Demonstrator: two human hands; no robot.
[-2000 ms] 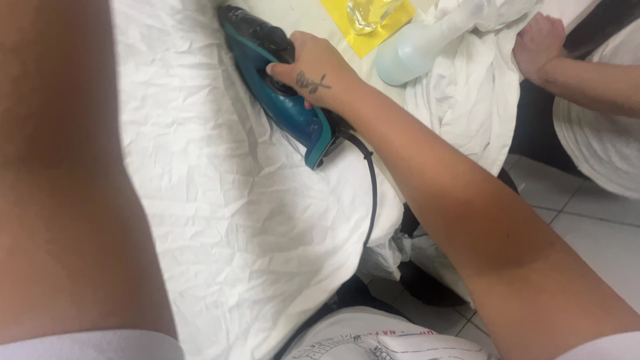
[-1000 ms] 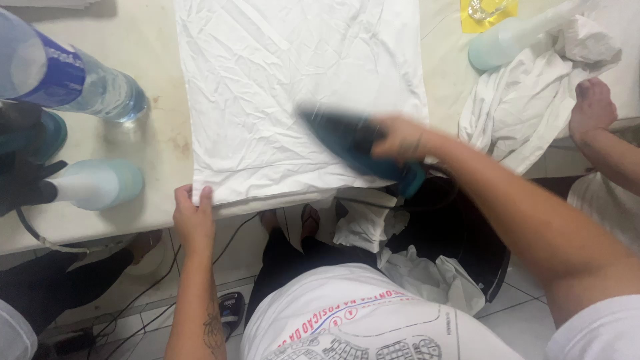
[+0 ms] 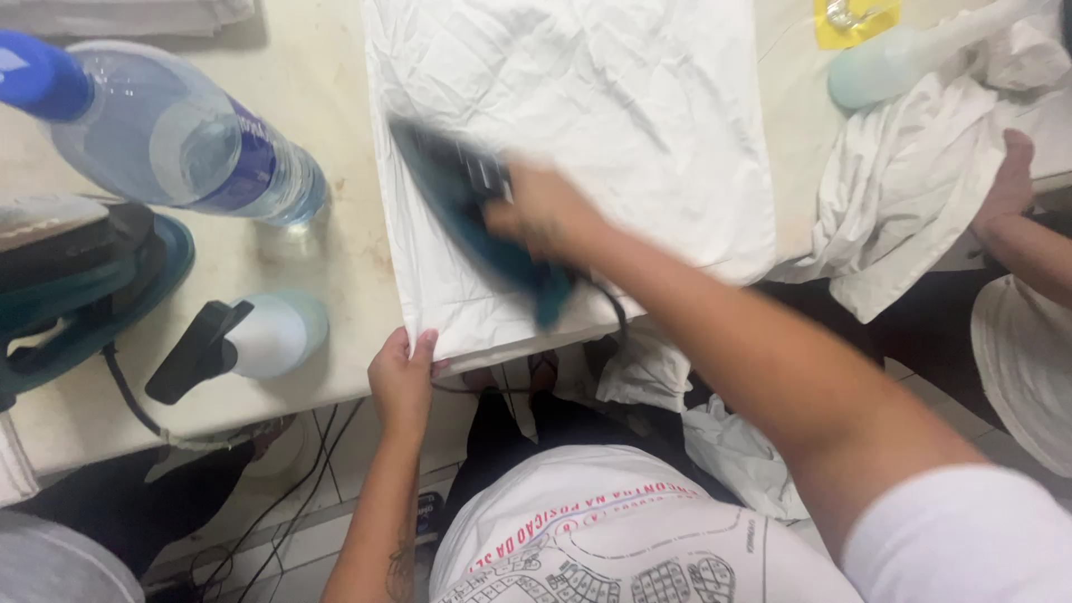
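Note:
A white cloth [image 3: 653, 151] lies spread over the padded table, its upper part wrinkled. My right hand [image 3: 553, 209] grips the handle of a teal and black clothes iron [image 3: 477, 226], blurred, over the left part of the cloth with its tip toward the upper left. The iron's cord trails behind its heel. At the table's front edge, my left hand [image 3: 404, 373] pinches the cloth's near left corner between thumb and fingers.
Left stand a large water bottle [image 3: 193, 134], a spray bottle [image 3: 280, 335] and a second iron [image 3: 84, 276]. Right lie crumpled white cloth [image 3: 904, 184] and another bottle [image 3: 879, 71], near a co-worker's hand [image 3: 1005, 184]. Cords and white fabric [image 3: 737, 461] hang or lie below.
The iron in my right hand has moved left across the cloth since one second ago. My left hand still holds the corner. The view has swung considerably since the oldest frame.

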